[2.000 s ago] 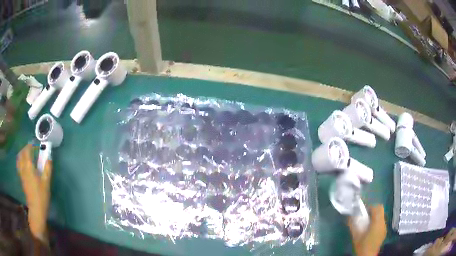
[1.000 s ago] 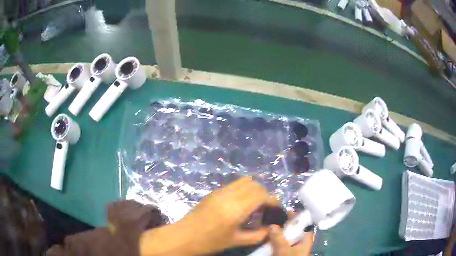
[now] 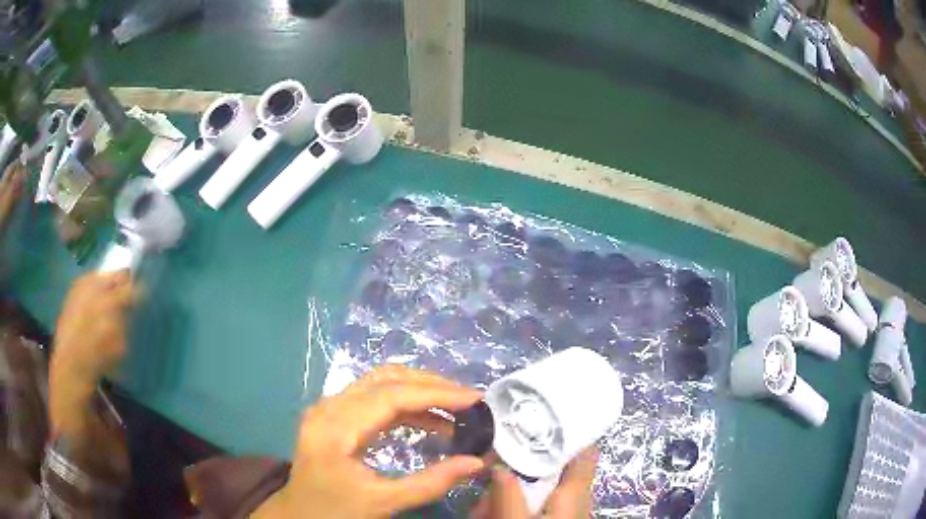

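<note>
A white handheld fan [image 3: 584,395] is in front of me, its round spoked opening facing left. My right hand [image 3: 543,492] holds it by the handle from below. My left hand [image 3: 381,446] pinches a dark round disc [image 3: 474,429] between thumb and fingertips, right beside the open end of the fan head. I cannot tell if the disc touches the rim. Below them lies a shiny plastic-covered sheet [image 3: 528,294] with rows of dark discs, partly hidden by my hands.
Three white fans [image 3: 294,167] with dark centres lie at the back left. Another person's hand [image 3: 93,324] holds a blurred fan at the left. Several white fans [image 3: 802,314] lie at right, near a white gridded tray [image 3: 885,461]. A pale rail [image 3: 609,193] and post [image 3: 435,76] stand behind.
The disc and fan head have come close together, and the fan's spoked end now faces left. The view has shifted left. Another person's hand now holds the near-left fan, raised from where it lay.
</note>
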